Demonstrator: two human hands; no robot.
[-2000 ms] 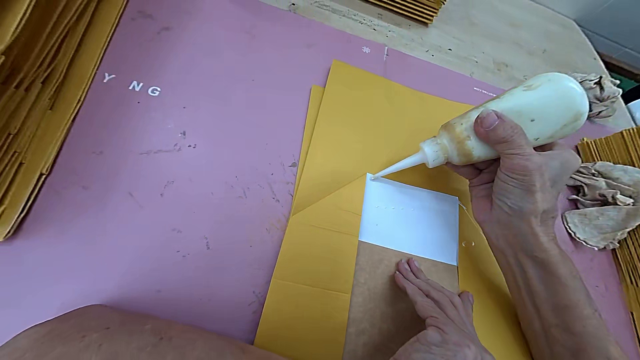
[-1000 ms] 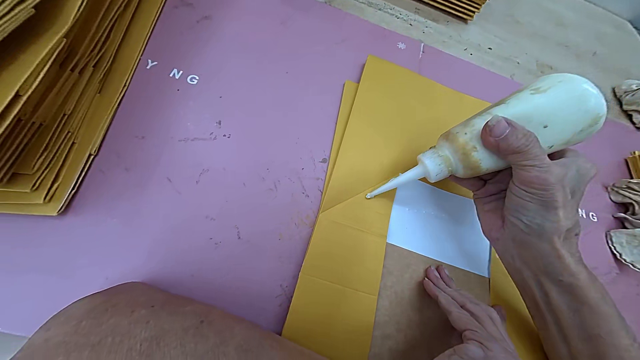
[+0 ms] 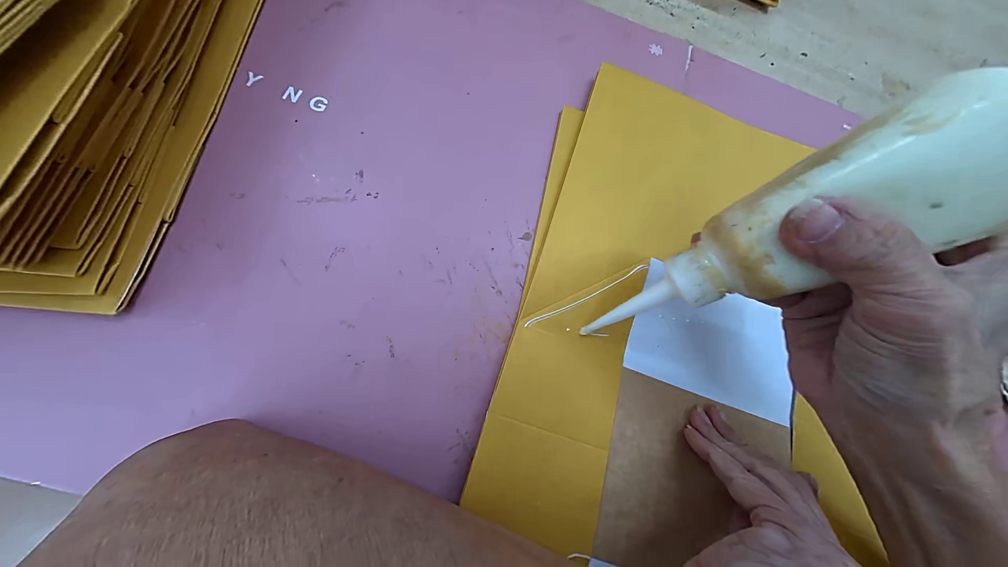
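Note:
My right hand (image 3: 890,291) grips a translucent plastic squeeze bottle (image 3: 850,189) with pale contents and brown stains near its neck. The nozzle tip touches or hovers just over the left flap of a yellow paper bag (image 3: 669,173). A thin white bead of glue (image 3: 587,298) runs slantwise along that flap, up to the corner of a white paper panel (image 3: 709,342). Below the panel lies a brown paper or card piece (image 3: 657,465), and my left hand (image 3: 756,488) rests flat on it, fingers together. Another yellow layer shows beneath the bag's left edge.
A thick stack of folded yellow paper bags (image 3: 102,157) stands at the upper left. Under the work lies a pink mat (image 3: 354,236) with white lettering and dark scuffs. Bare skin, apparently a knee or leg (image 3: 260,504), covers the bottom left. A pale tabletop (image 3: 772,47) shows beyond.
A slanting white glue line now shows on the left flap. The bottle's nozzle has moved from the white panel's corner onto that flap. My left hand stays on the brown piece.

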